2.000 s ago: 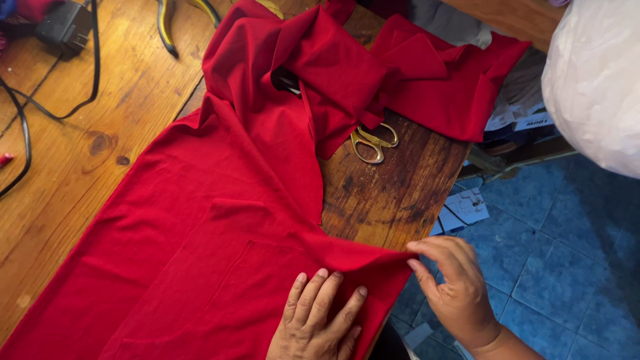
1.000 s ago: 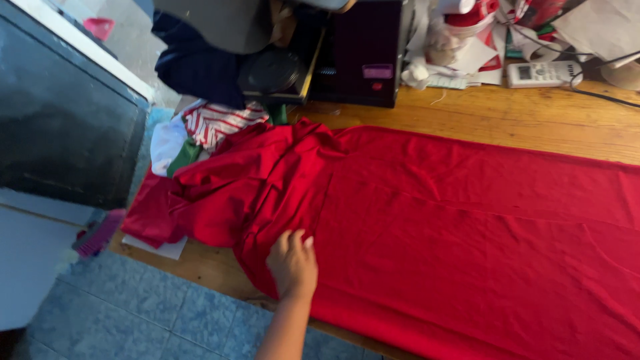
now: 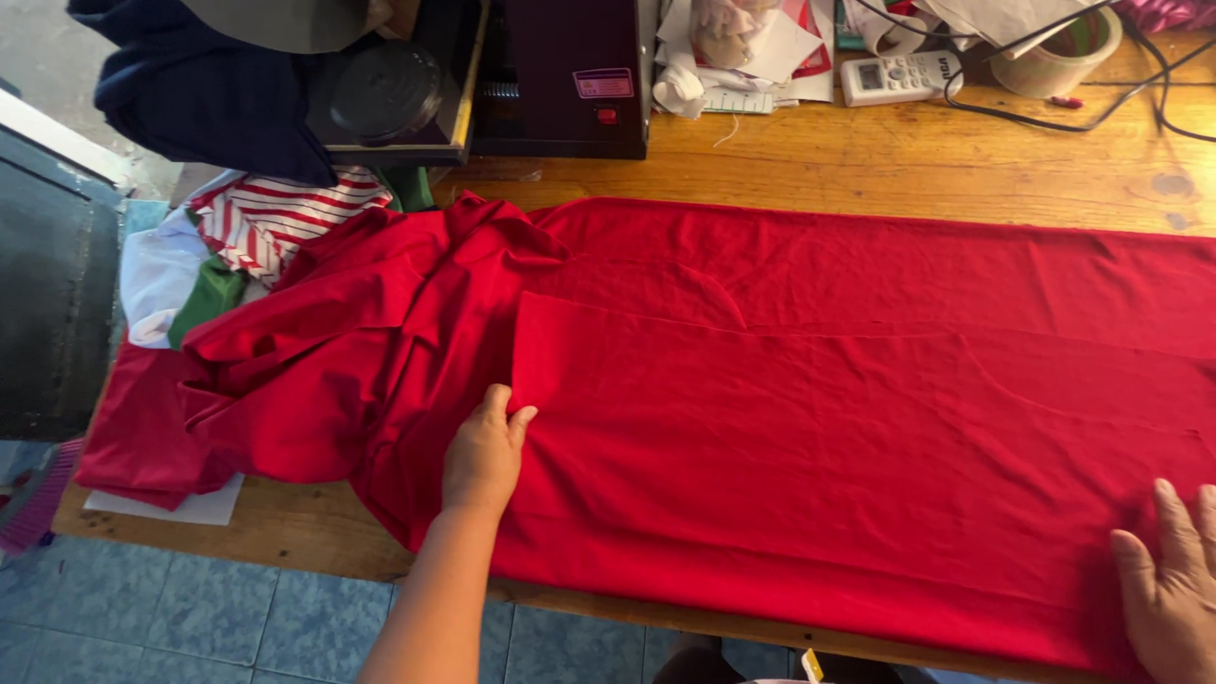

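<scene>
Red fabric (image 3: 855, 427) lies spread along the wooden table, with a cut-edged layer on top and a bunched heap at its left end. My left hand (image 3: 484, 451) pinches the edge of that upper layer between thumb and fingers, near its left corner. At the far right, my right hand (image 3: 1173, 579) rests flat on the cloth with its fingers apart, partly cut off by the frame edge. Faint curved and straight edges show in the layers between my hands.
Behind the cloth, on the table (image 3: 798, 176), are a black machine (image 3: 570, 76), a white remote control (image 3: 901, 78), a roll of tape (image 3: 1059, 57) and dark cables. Striped fabric (image 3: 285, 214) lies beside the red heap. Blue floor tiles (image 3: 218, 603) show past the near edge.
The view has swung far over to the fabric's other end. My left hand, above the cloth a second ago, now pinches an edge of it. My right hand has come into view at the right.
</scene>
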